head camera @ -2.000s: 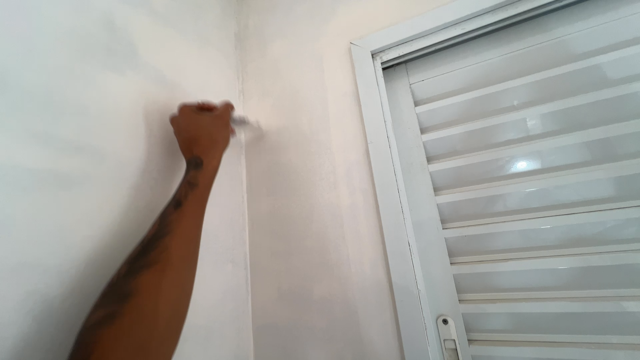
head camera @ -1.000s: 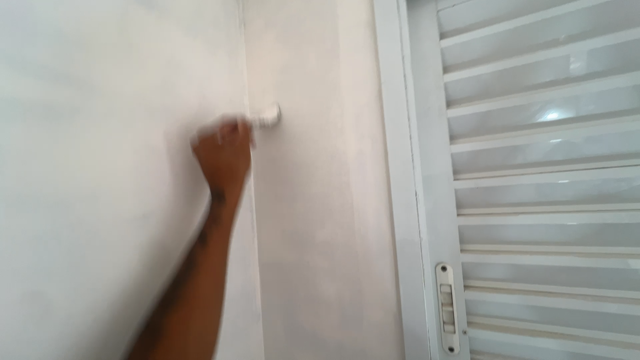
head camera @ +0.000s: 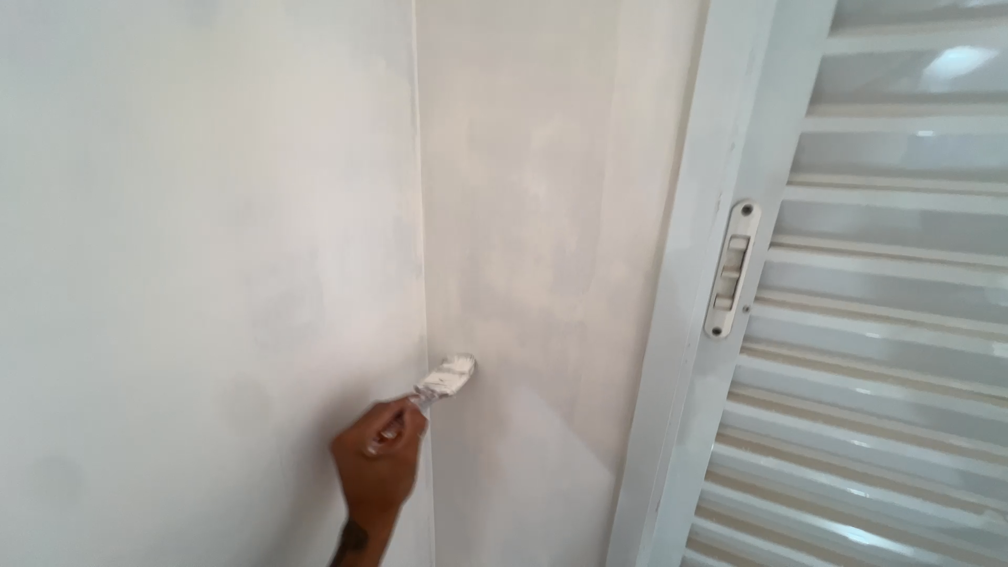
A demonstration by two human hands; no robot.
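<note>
My left hand (head camera: pixel 382 453) holds a paintbrush (head camera: pixel 447 379) by its handle, close to the corner where two pale walls meet. The brush points up and to the right, its bristles coated in white paint and their tip against or very near the narrow right-hand wall (head camera: pixel 535 236). Part of the handle is hidden inside my fingers. The wide left-hand wall (head camera: pixel 197 236) lies beside and behind the hand and has faint grey and cream patches. My right hand is out of view.
Right of the narrow wall stands a white door frame (head camera: pixel 669 315). Beside it is a white louvred door or shutter (head camera: pixel 874 378) with horizontal slats. A white recessed latch plate (head camera: pixel 732 268) is set in its upright edge.
My left hand has moved down along the wall corner with the brush still in it. The view has shifted down, and more of the door's latch and lower slats shows.
</note>
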